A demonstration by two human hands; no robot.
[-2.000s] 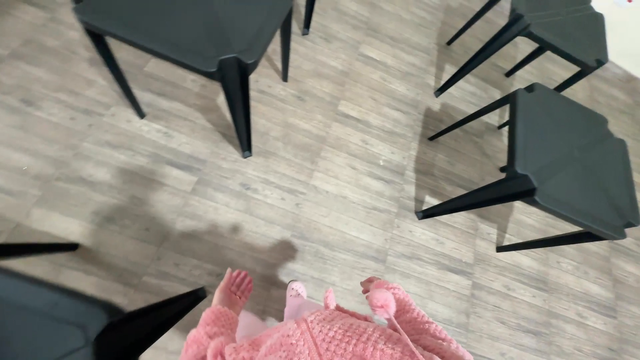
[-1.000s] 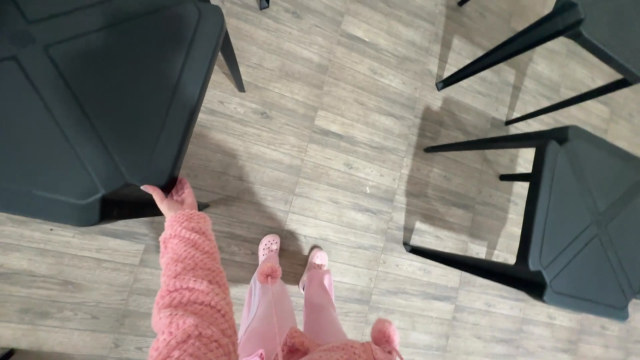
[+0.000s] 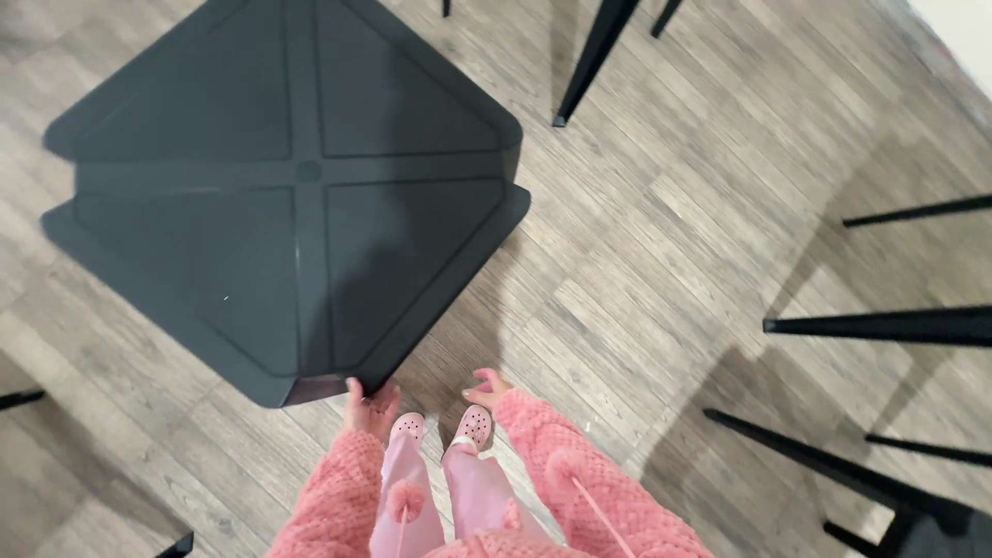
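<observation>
A dark grey plastic stool [image 3: 232, 232] with a square seat fills the upper left, its seat marked by a raised cross. At its near corner my left hand [image 3: 372, 407] grips the rim, thumb on the edge and fingers partly hidden beneath. To the right of that corner, my right hand [image 3: 487, 387] is held apart from the stool with its fingers spread and nothing in them. Both arms wear pink knitted sleeves.
Black stool legs [image 3: 593, 66] stand at the top centre, and more legs [image 3: 876, 324] reach in from the right. Part of another black stool [image 3: 930, 535] shows at the lower right. My feet in pink clogs [image 3: 474, 426] stand on the wood-patterned floor [image 3: 620, 310].
My left hand has come from beside my body to the stool's corner, where it was one second ago too. My right hand has come back into view. The view has turned strongly.
</observation>
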